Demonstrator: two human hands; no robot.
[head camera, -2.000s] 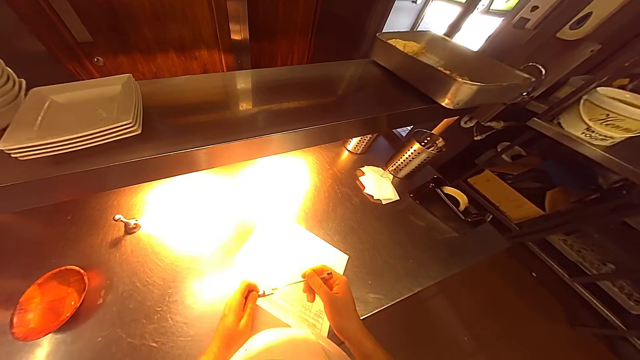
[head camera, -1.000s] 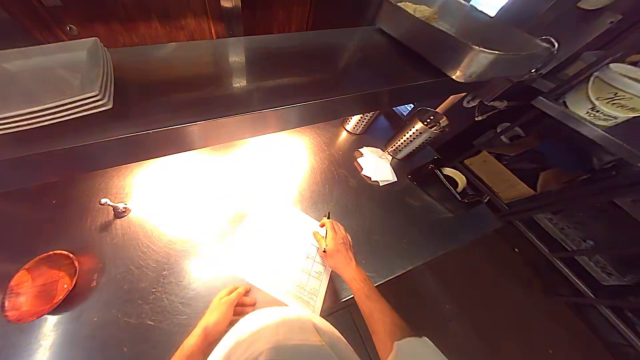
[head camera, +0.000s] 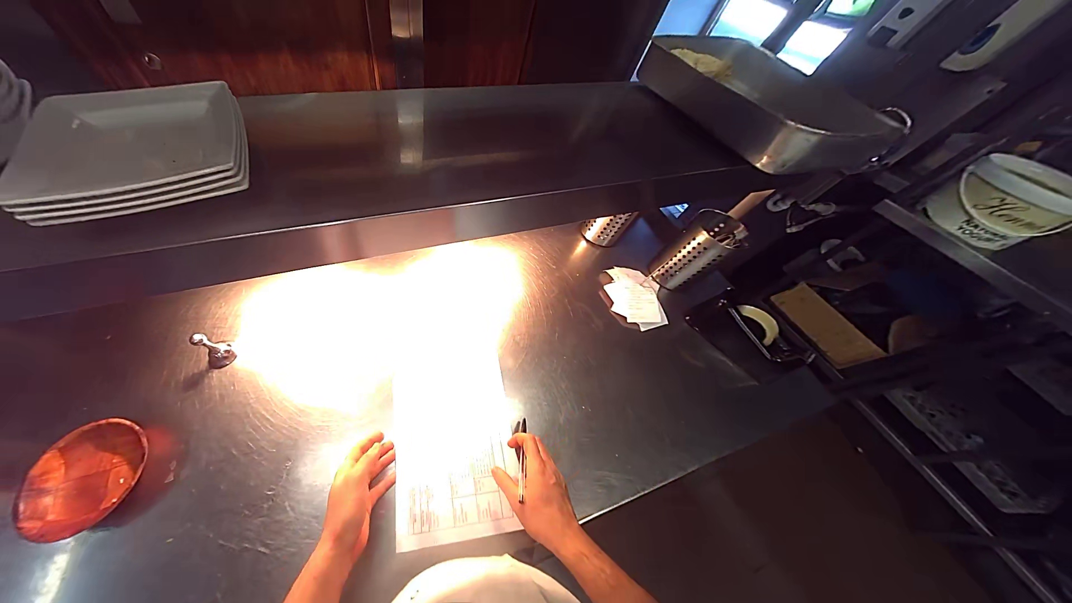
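A printed paper sheet with a table of text (head camera: 456, 494) lies on the stainless steel counter (head camera: 276, 469), its upper part lost in glare. At its left edge rests my left hand (head camera: 360, 486), fingers spread and holding nothing. My right hand (head camera: 540, 490) is at the sheet's right edge with a pen (head camera: 522, 461) between thumb and fingers; the pen points up the counter.
A red-brown bowl (head camera: 81, 479) and a small metal fitting (head camera: 214, 350) are to the left. Paper slips (head camera: 636, 297) lie beside perforated steel holders (head camera: 693, 255). The raised shelf (head camera: 469, 159) bears stacked square plates (head camera: 134, 151) and a deep metal pan (head camera: 779, 109).
Both hands were close together on the pen two seconds ago; they are now apart at opposite sides of the sheet, the pen in my right hand. The sheet has turned straighter.
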